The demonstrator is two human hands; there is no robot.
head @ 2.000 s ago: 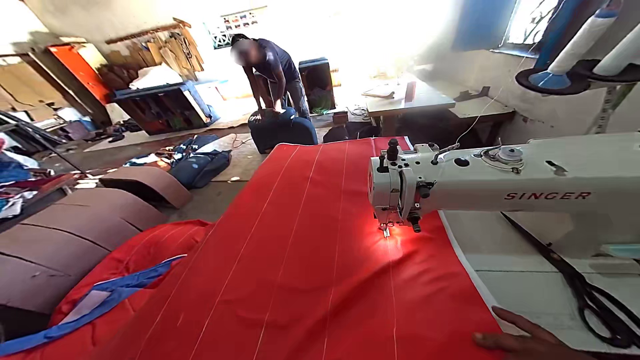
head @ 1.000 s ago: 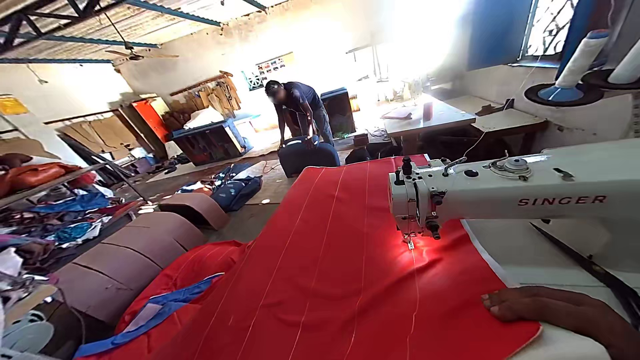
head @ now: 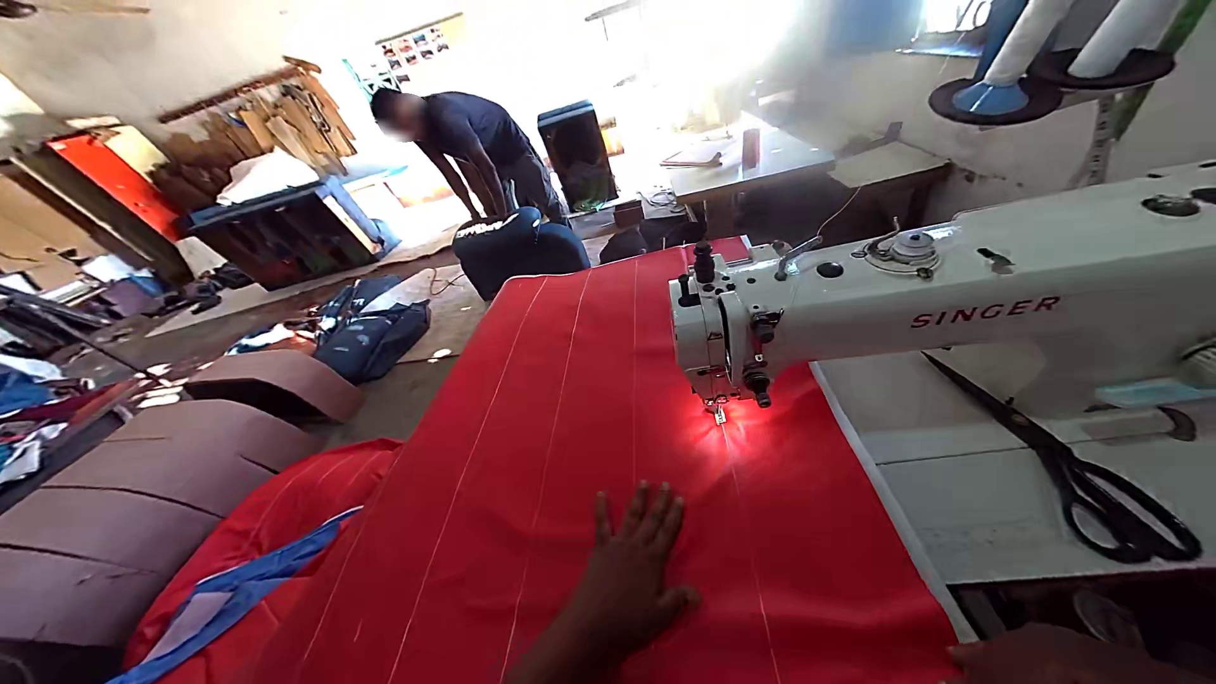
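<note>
Red sheet material point(head: 560, 427) with pale lines running along it lies under the lit presser foot point(head: 720, 414) of a white Singer sewing machine point(head: 855, 294). My left hand point(head: 632, 570) rests flat on the sheet, fingers spread, to the lower left of the foot. At the bottom right, my right hand point(head: 1054, 655) is at the sheet's pale-edged corner, dark and cut off by the frame, so its fingers are mostly hidden. Black-handled scissors point(head: 1069, 465) lie on the machine table, right of the sheet.
Brown curved padded pieces point(head: 123, 503) and a bunched red cover with blue trim point(head: 256, 560) stand at the left. Thread cones point(head: 1026, 47) are at the upper right. Beyond the sheet, another person point(head: 484, 142) bends over a dark seat point(head: 522, 252). A white table point(head: 750, 161) stands behind.
My left hand has come into view and lies on the red sheet. My right hand has moved lower and is less visible than a second ago. The view has shifted.
</note>
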